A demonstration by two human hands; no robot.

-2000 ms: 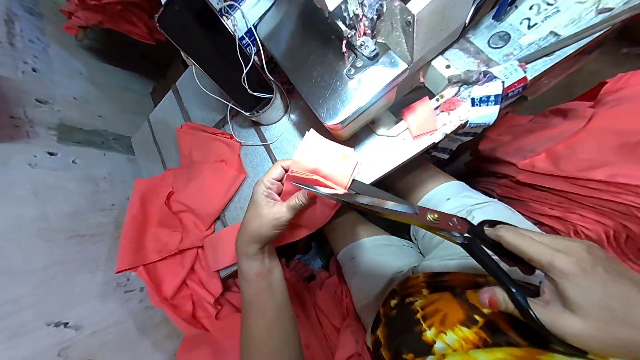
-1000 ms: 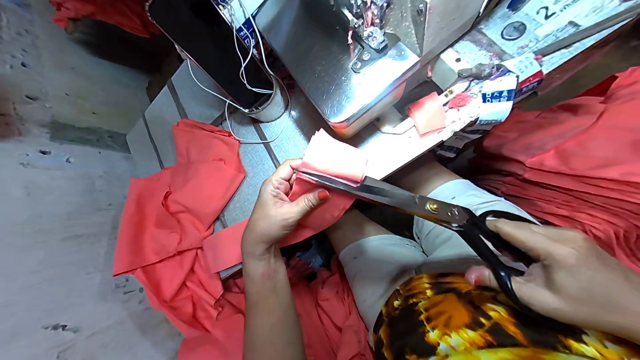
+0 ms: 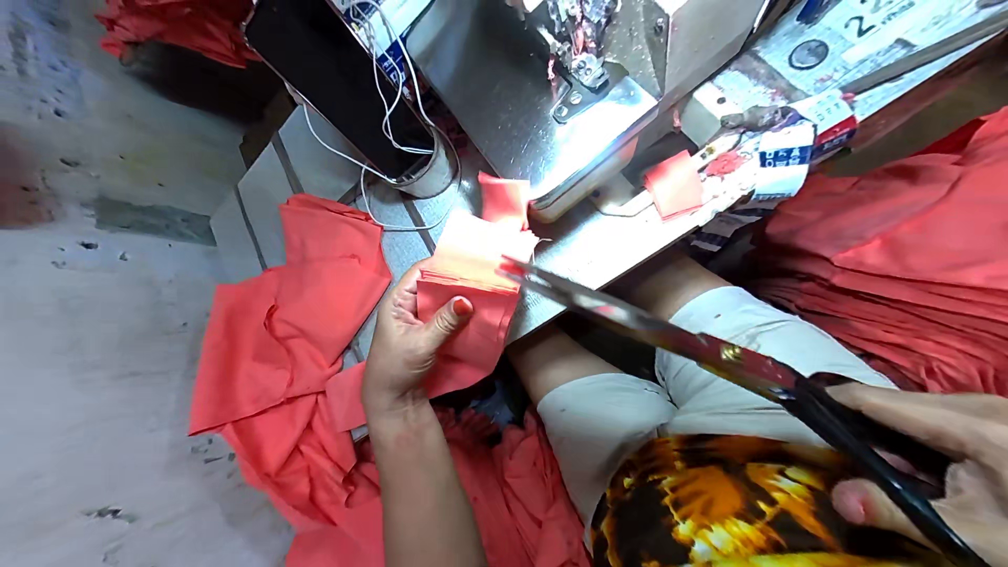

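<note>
My left hand (image 3: pixel 413 339) grips a layered stack of coral-red fabric pieces (image 3: pixel 472 315), its thumb lying on top. The stack's upper part is brightly lit beside the sewing machine's metal bed (image 3: pixel 504 102). In my right hand (image 3: pixel 937 472) are large fabric shears (image 3: pixel 728 350) with black handles, the fingers partly hidden by them. Their blades look nearly closed, with the tips over the right edge of the stack. A small cut piece of the same fabric (image 3: pixel 505 198) lies just beyond the stack, against the machine bed.
Coral fabric is heaped on the left (image 3: pixel 291 331) and at the right (image 3: pixel 906 268). A phone (image 3: pixel 339 87) leans in a round holder (image 3: pixel 429 175), with a white cable (image 3: pixel 386 110) around it. Another small fabric square (image 3: pixel 674 186) lies near the machine.
The shears have drawn back to the right from across the stack. A separate small piece now lies by the machine bed, where none showed before.
</note>
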